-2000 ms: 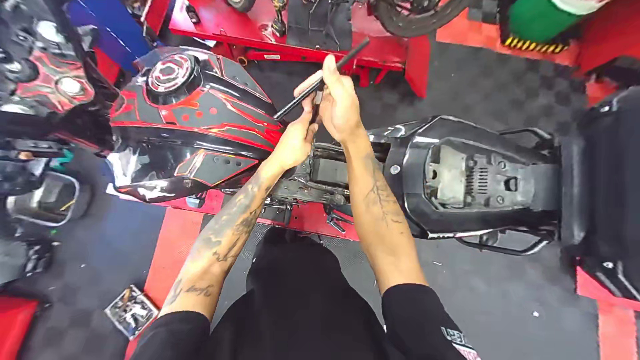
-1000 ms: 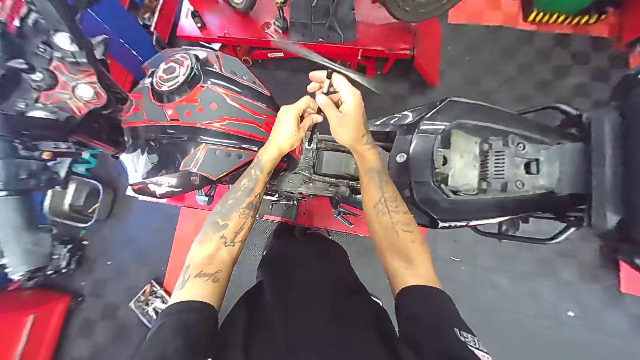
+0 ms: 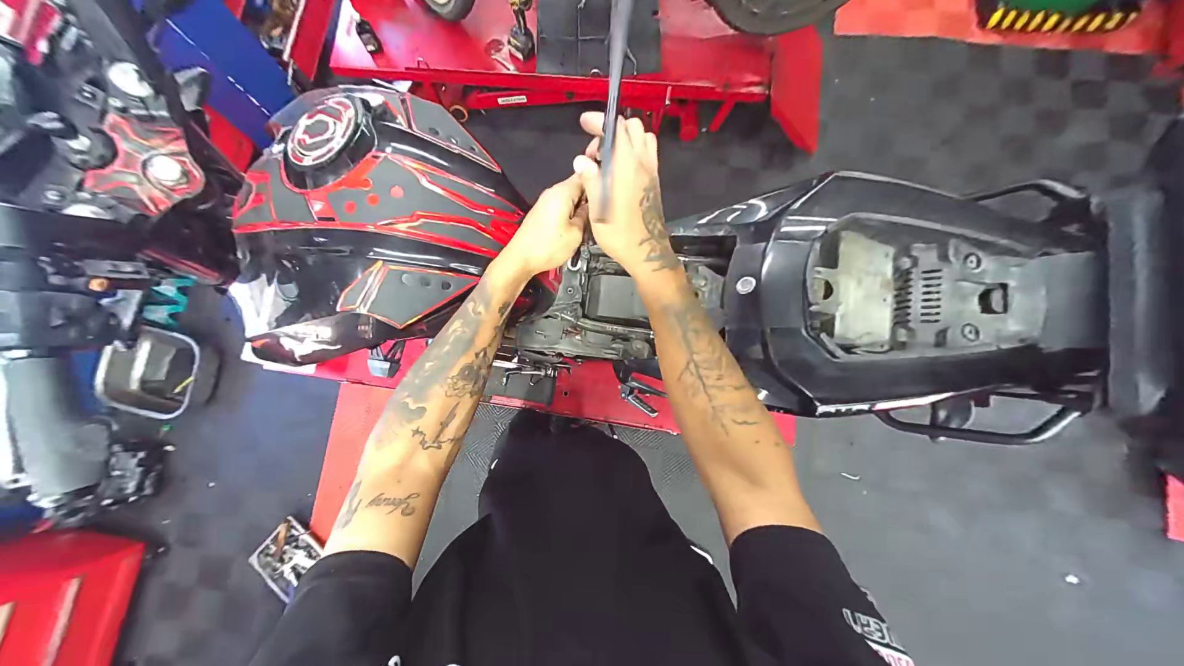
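Note:
Above the motorcycle's exposed middle frame (image 3: pixel 578 338), my two hands are close together. A long, thin dark bar (image 3: pixel 614 83) points up the view, its lower end blurred in front of my right hand (image 3: pixel 629 190). The fingers of my right hand are bent near the bar; whether they grip it is unclear. My left hand (image 3: pixel 552 227) is closed beside it, its fingertips hidden, and what it holds cannot be told. The black and red fuel tank (image 3: pixel 444 199) lies left of my hands. To their right is the black tail section (image 3: pixel 786 277), with its seat off.
A red lift bench (image 3: pixel 721 65) with a drill and a black mat on it stands beyond the motorcycle. Handlebar parts (image 3: pixel 162 166) are at the left, above a plastic container (image 3: pixel 148 370). A black top case (image 3: pixel 1142 296) is at the right rear.
The dark bar has swung from a slanting position across my hands, blurred one second ago, to pointing nearly straight up the view. My hands remain together over the frame.

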